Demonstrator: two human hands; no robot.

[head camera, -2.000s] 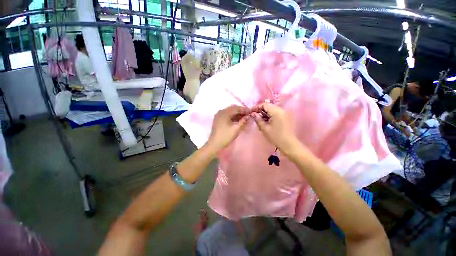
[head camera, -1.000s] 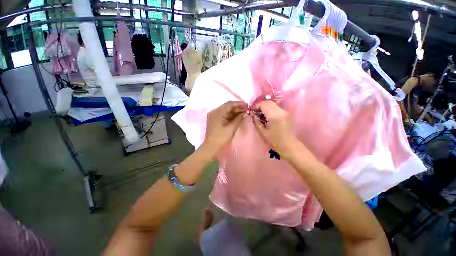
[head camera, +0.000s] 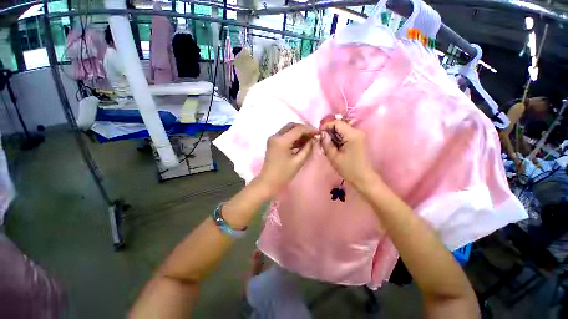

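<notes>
A shiny pink blouse (head camera: 436,143) with white sleeve ends hangs on a white hanger (head camera: 367,32) in front of me. My left hand (head camera: 288,156) pinches the blouse's front opening with its fingertips. My right hand (head camera: 350,152) meets it there, fingertips almost touching. A small dark tool (head camera: 335,137), perhaps thread snips, is mostly hidden in my right hand. A black charm (head camera: 337,194) dangles below that hand, in front of the blouse. A small pale button (head camera: 338,116) shows just above my fingers. Whether a thread is held is too small to tell.
More hangers (head camera: 423,22) crowd the dark rail (head camera: 458,40) behind the blouse. A metal rack post (head camera: 81,134) and a table with blue and white cloth (head camera: 134,118) stand left. Pink cloth (head camera: 25,280) is at the lower left edge. A person (head camera: 520,118) is at the far right.
The black charm hangs lower and freer below my right hand than a second ago. Both hands stay together at the front opening and have shifted slightly right in view.
</notes>
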